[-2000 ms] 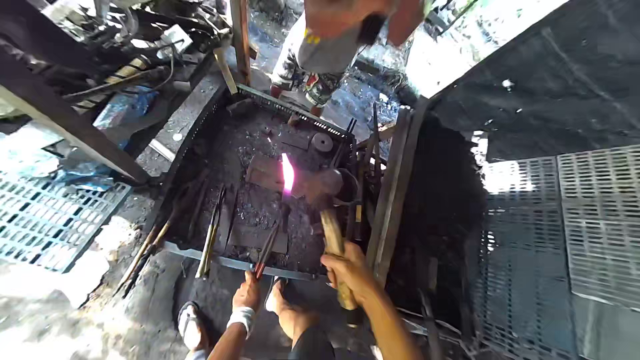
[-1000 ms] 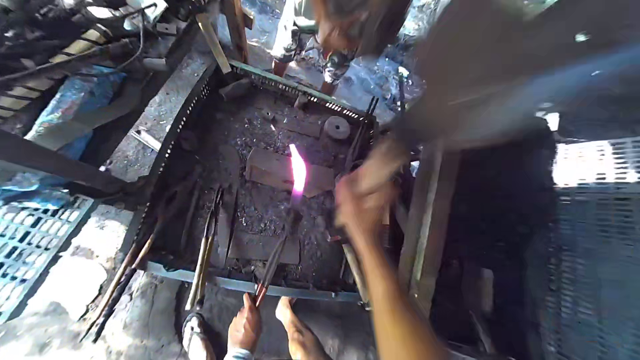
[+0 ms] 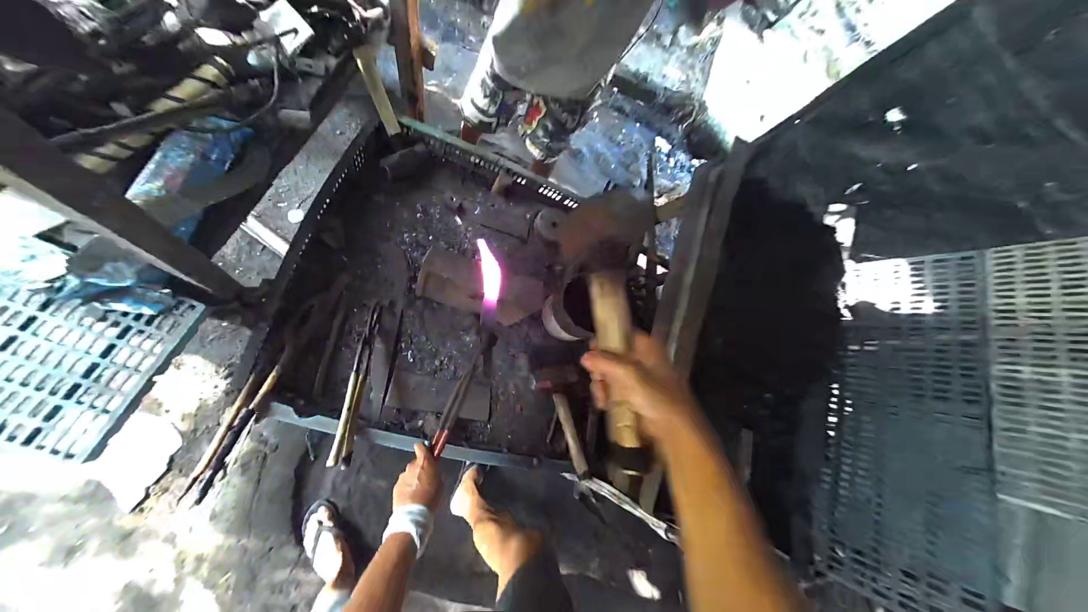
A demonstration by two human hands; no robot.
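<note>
My left hand [image 3: 418,483], white wrapping at its wrist, grips the handles of dark metal tongs [image 3: 456,398]. Their jaws reach toward a piece of hot metal [image 3: 490,274], glowing white and pink, which lies over a block-like anvil [image 3: 450,277] in the low tray. Around a hammer's wooden handle [image 3: 614,319] my right hand [image 3: 639,382] is closed. The blurred hammer head [image 3: 603,228] is raised, to the right of the glowing piece. How exactly the jaws hold the metal cannot be made out.
More tongs [image 3: 355,387] lean over the near rim of the tray [image 3: 382,436]. A cylindrical container [image 3: 563,316] and a second hammer's handle [image 3: 569,433] are at the right. Another person [image 3: 565,47] stands beyond the far rim. Plastic grating [image 3: 85,365] lies at the left, a sandalled foot [image 3: 327,544] near the tray.
The hammer in my right hand, a large blur at the upper right one second ago, is now lower and farther left. The tongs still hold the glowing piece over the anvil.
</note>
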